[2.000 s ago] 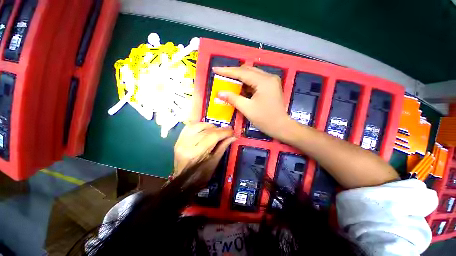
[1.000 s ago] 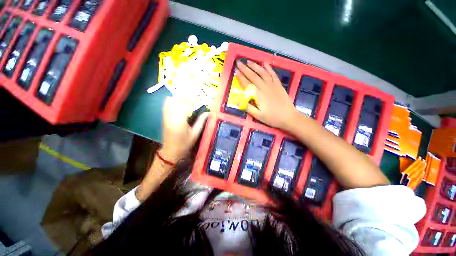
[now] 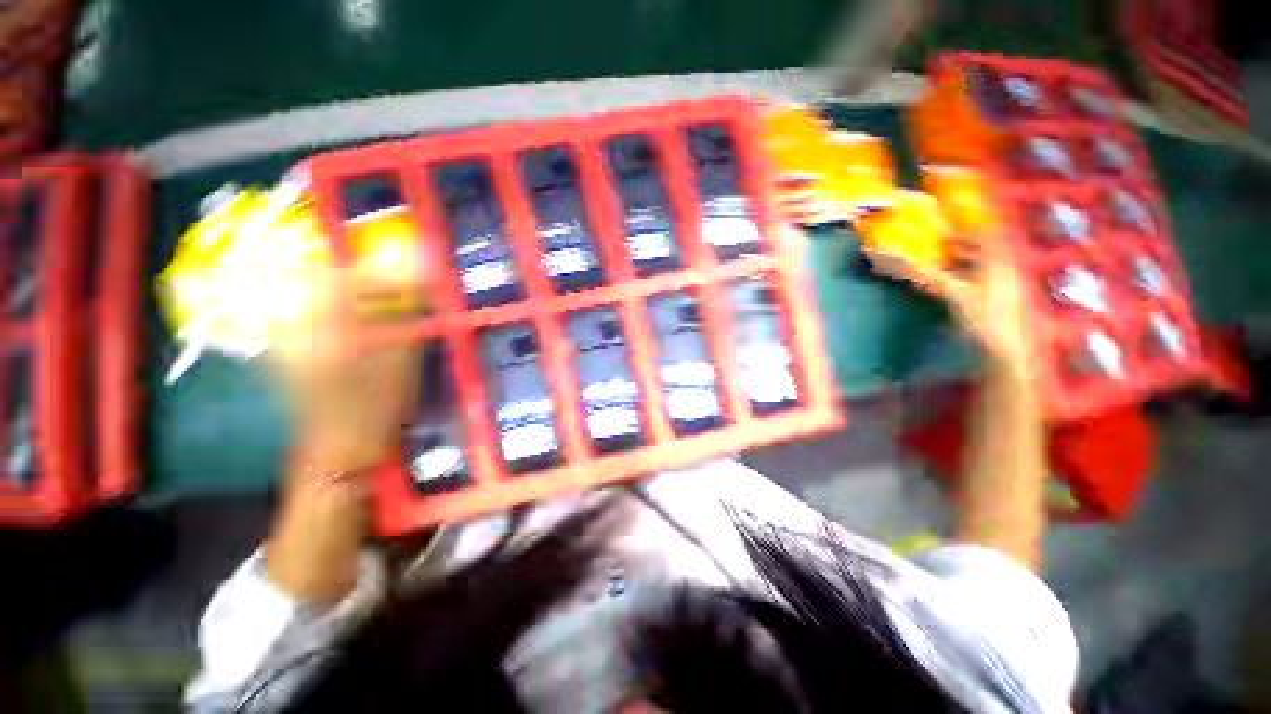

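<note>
The red foam tray point(image 3: 815, 328) holds black phones point(image 3: 602, 366) in two rows. An orange-yellow battery point(image 3: 390, 260) shows at the upper left pocket. The yellow-and-white pull tabs point(image 3: 230, 272) lie heaped left of the tray. My left hand point(image 3: 337, 377) is blurred, over the tray's left edge just below the heap; its fingers are unclear. My right hand point(image 3: 987, 300) is blurred, at the loose orange batteries point(image 3: 903, 228) right of the tray; whether it grips one cannot be told.
More orange batteries point(image 3: 825, 165) lie against the tray's right side. Another red tray point(image 3: 1038, 328), with phones showing white parts, stands at the right. Stacked red trays point(image 3: 114, 335) stand at the far left. A pale rail point(image 3: 488, 105) runs behind the tray on the green surface.
My right hand has left the upper left pocket and moved right to the loose batteries. My left hand has moved down from the heap's edge. The view has turned and shifted right.
</note>
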